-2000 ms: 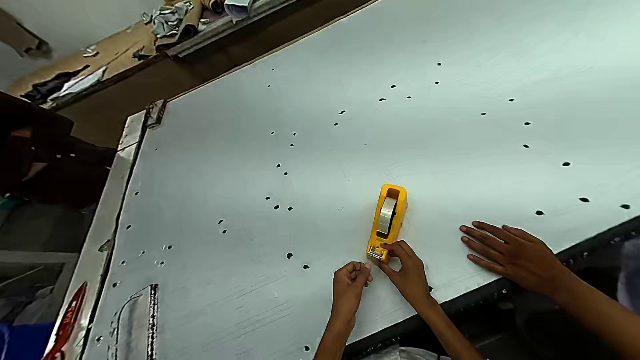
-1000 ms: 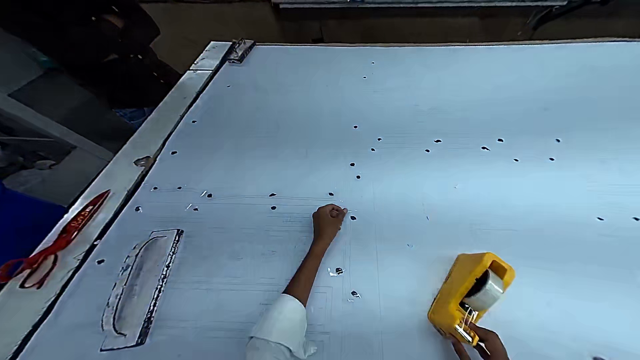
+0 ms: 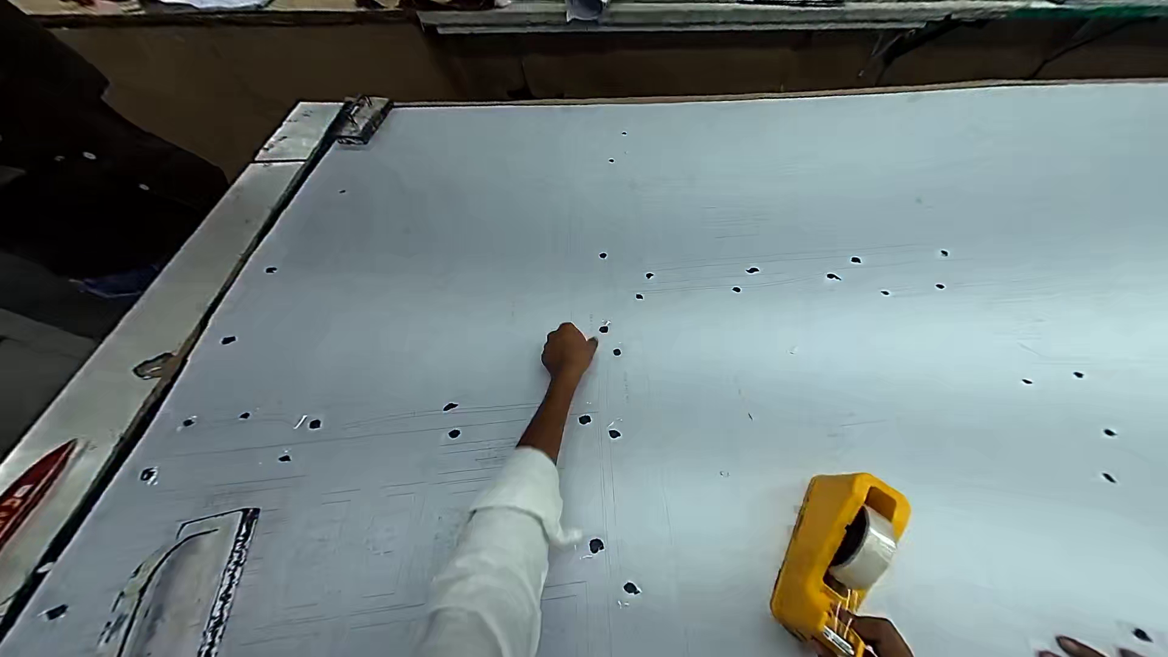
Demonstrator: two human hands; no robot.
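Note:
A large pale sheet with many small dark holes and faint pencil-like lines covers the table. My left hand, in a white sleeve, rests on it with curled fingers, its thumb beside a dark hole; whether it pinches a bit of tape is hidden. At the lower right lies a yellow tape dispenser with a roll of clear tape. The fingers of my right hand are closed on its cutting end, partly cut off by the frame.
Another person's fingertips rest at the bottom right. A metal clip sits at the sheet's far left corner. A cut-out handle-like shape and a red tool are at the left. A shelf runs behind.
Both my hands were at the tape dispenser two seconds ago. My left hand has since moved away across the sheet, now beside a farther hole. The view has shifted strongly.

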